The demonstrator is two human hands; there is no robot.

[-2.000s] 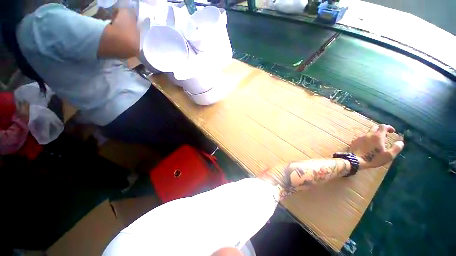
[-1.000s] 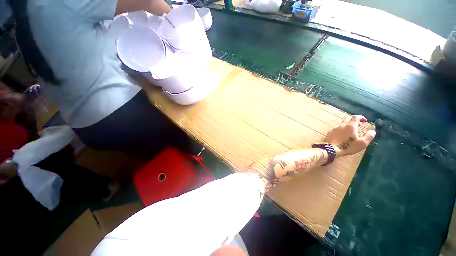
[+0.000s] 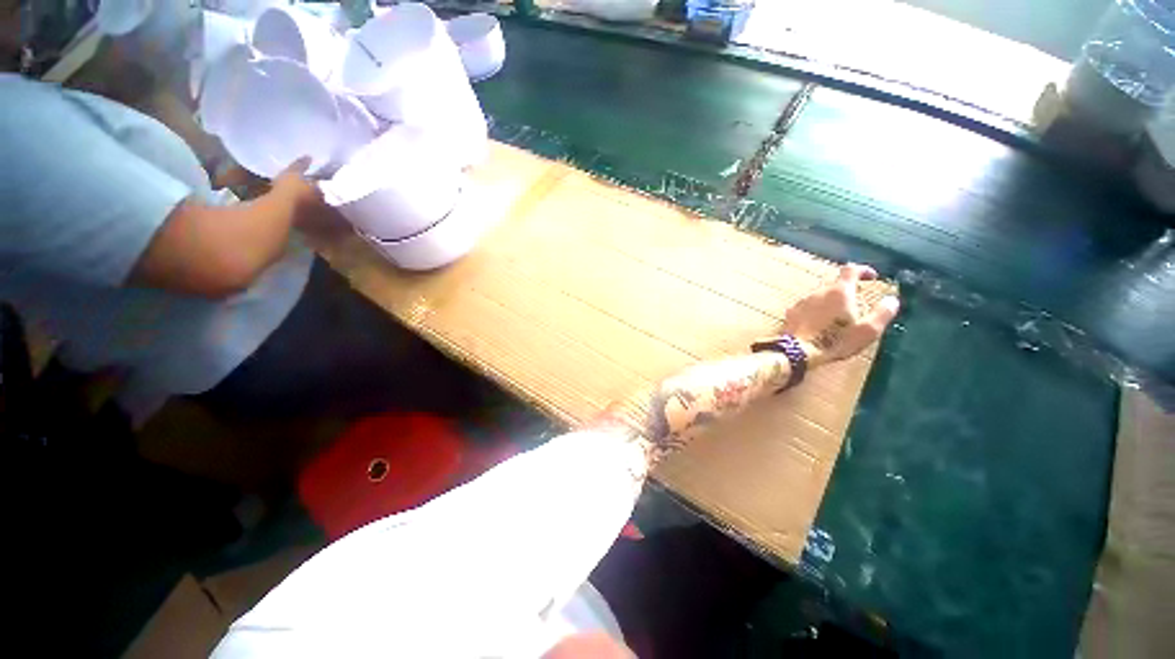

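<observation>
My left hand [image 3: 840, 313] rests at the far right corner of a tan cardboard sheet [image 3: 619, 277], its thumb and fingers apart around the corner. No part is seen in it. My left arm, with a white sleeve, tattoos and a dark bracelet, reaches across the near edge of the sheet. My right hand is not clearly in view; a bit of skin shows at the bottom edge, too cut off to identify. Several white bowls [image 3: 396, 187] stand piled and partly stacked on the left end of the sheet.
A co-worker [image 3: 116, 232] at the left has a hand by the bowls. The green bench [image 3: 986, 444] extends beyond the sheet. A red object [image 3: 387, 470] is below the bench. Translucent bags and pale parts [image 3: 1118, 90] are at the upper right.
The view has swung right, so bench, bowls and my arm appear further left. My left hand stays at the cardboard corner. The co-worker's forearm has come down in front, beside the bowls.
</observation>
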